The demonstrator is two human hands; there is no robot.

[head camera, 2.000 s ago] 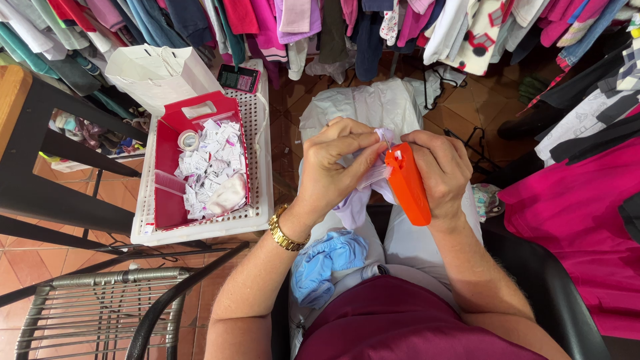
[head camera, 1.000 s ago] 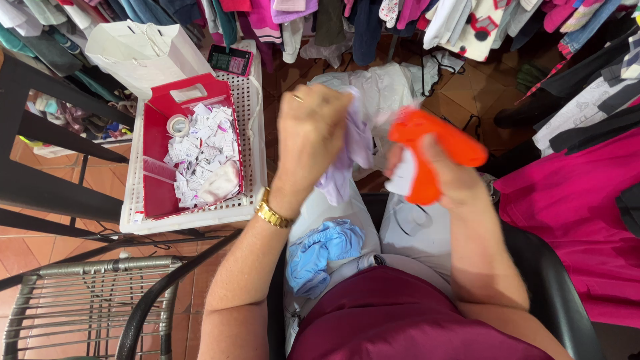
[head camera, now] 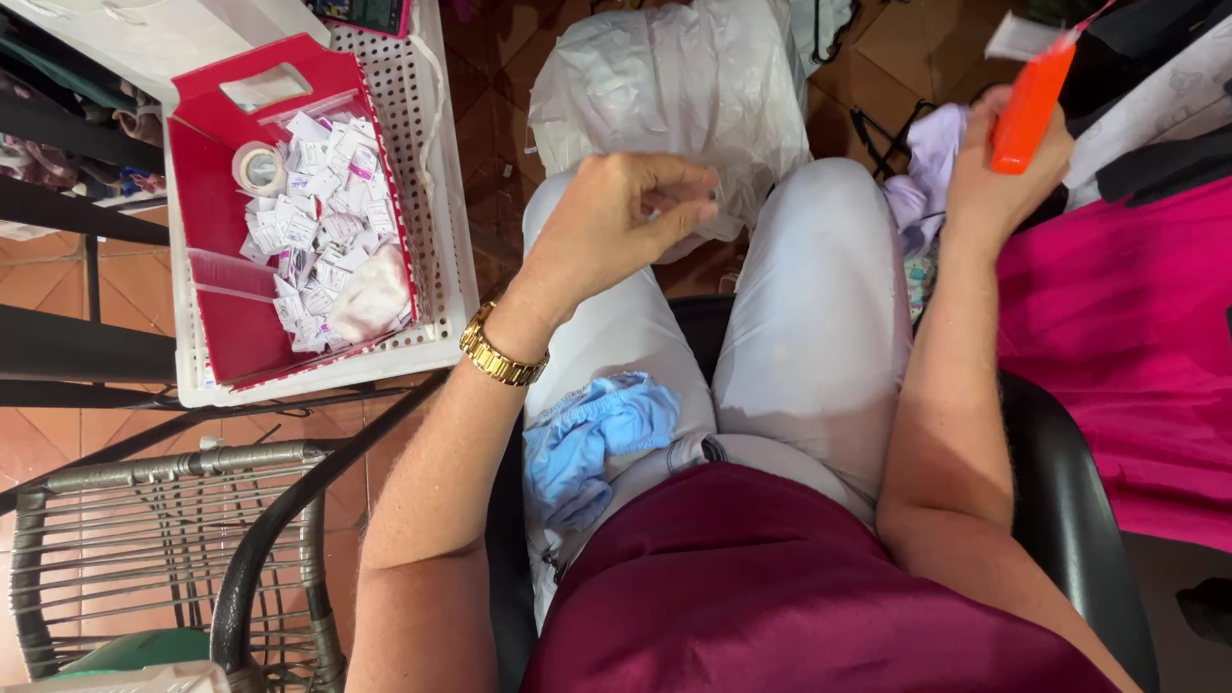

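My right hand [head camera: 1011, 168], out at the upper right, grips an orange tagging gun [head camera: 1035, 106]; a white tag hangs by its tip. A lilac garment [head camera: 926, 178] hangs beside that hand; whether the fingers also hold it cannot be told. Over my lap, my left hand [head camera: 626, 217] is half curled, thumb and fingertips apart, with nothing plainly in it. A light blue garment [head camera: 602, 433] lies crumpled on my left thigh. Paper tags [head camera: 327, 231], a roll of tape [head camera: 260, 168] and a whitish soft item [head camera: 371, 294] fill a red box [head camera: 219, 327].
Under the red box is a white perforated plastic crate [head camera: 438, 318], with a phone [head camera: 371, 12] at its back. A white plastic bag [head camera: 664, 87] stands beyond my knees. A corded chair [head camera: 173, 549] is at left. Pink fabric [head camera: 1126, 356] and dark clothes hang at right.
My right hand has moved out to the right with the orange tagging gun. The lilac garment, between my hands before, is now beside my right hand. My left hand no longer holds it.
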